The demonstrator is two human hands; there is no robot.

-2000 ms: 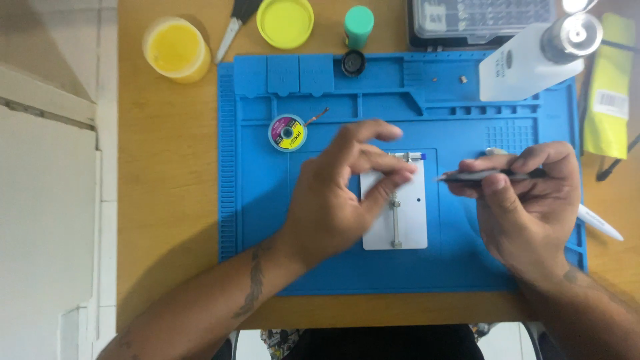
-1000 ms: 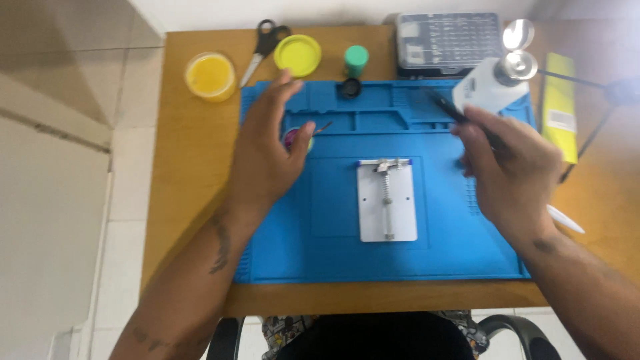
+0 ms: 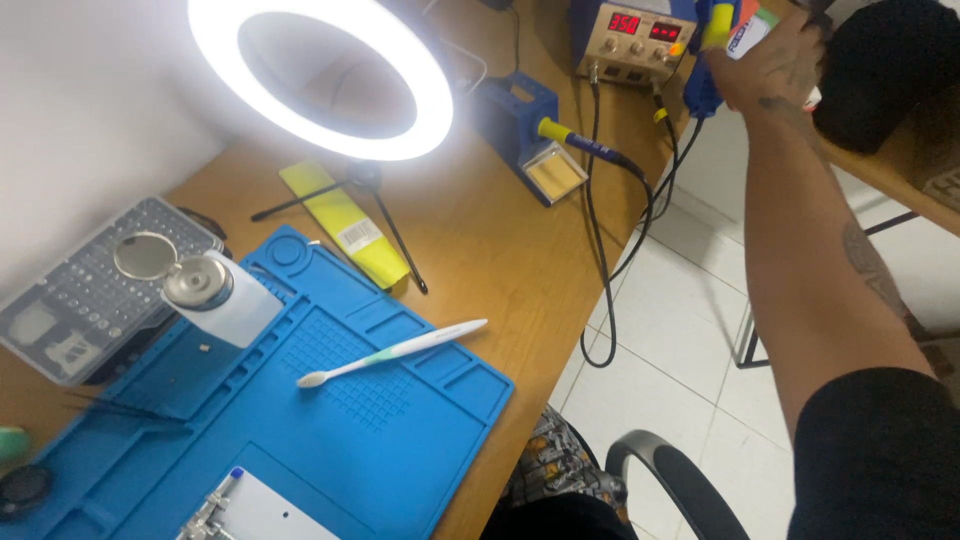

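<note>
My right hand reaches to the far upper right, beside the blue and yellow hot-air handpiece of the soldering station; its fingers are blurred and partly hidden, so a grip cannot be told. Near them lies a white packet with writing. My left hand is out of view. On the blue silicone mat lie a white and green toothbrush and a metal board holder, cut off by the lower edge. Thin dark tweezers rest across the mat's left part.
A soldering iron sits in its blue stand, its cable hanging off the table edge. A lit ring lamp hangs over the table. A dispenser bottle, a bit case, a yellow sleeve and a chair armrest are around.
The view has swung far to the right. My right hand has moved from above the mat to beside the soldering station. The tweezers-like dark tool it held now lies on the mat.
</note>
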